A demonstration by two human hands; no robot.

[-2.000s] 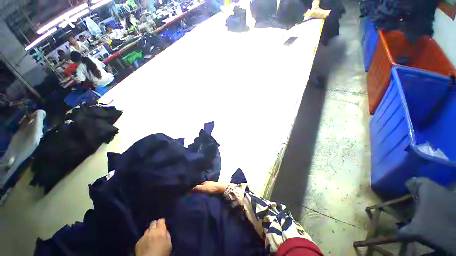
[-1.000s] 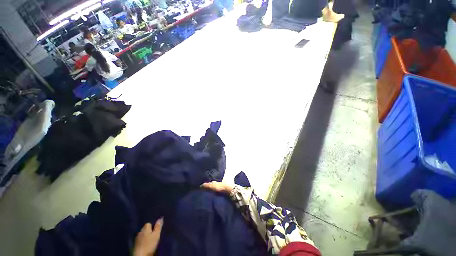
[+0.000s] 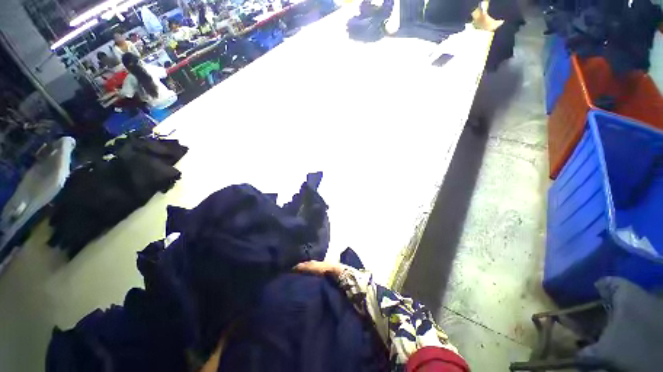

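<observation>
A large heap of dark navy garments [image 3: 240,240] lies on the near end of the long pale table [image 3: 312,116]. My right hand [image 3: 318,268], in a patterned sleeve with a red cuff, lies on the heap, its fingertips hidden in the cloth folds. I cannot tell whether it grips the cloth. My left hand [image 3: 213,357] is at the bottom edge, blurred and mostly hidden by the cloth, so its fingers cannot be made out. A small white patch [image 3: 171,238] shows at the heap's left side.
A black garment bundle [image 3: 120,185] lies at the table's left side. More dark garments and a dark flat object [image 3: 442,59] are at the far end. Blue [image 3: 574,218] and orange [image 3: 567,131] bins and a grey-covered chair [image 3: 629,320] stand right. A person [image 3: 145,83] sits far left.
My left hand has sunk lower and is now mostly covered by cloth. My right hand stays on the heap. The view has shifted slightly since the earliest frame.
</observation>
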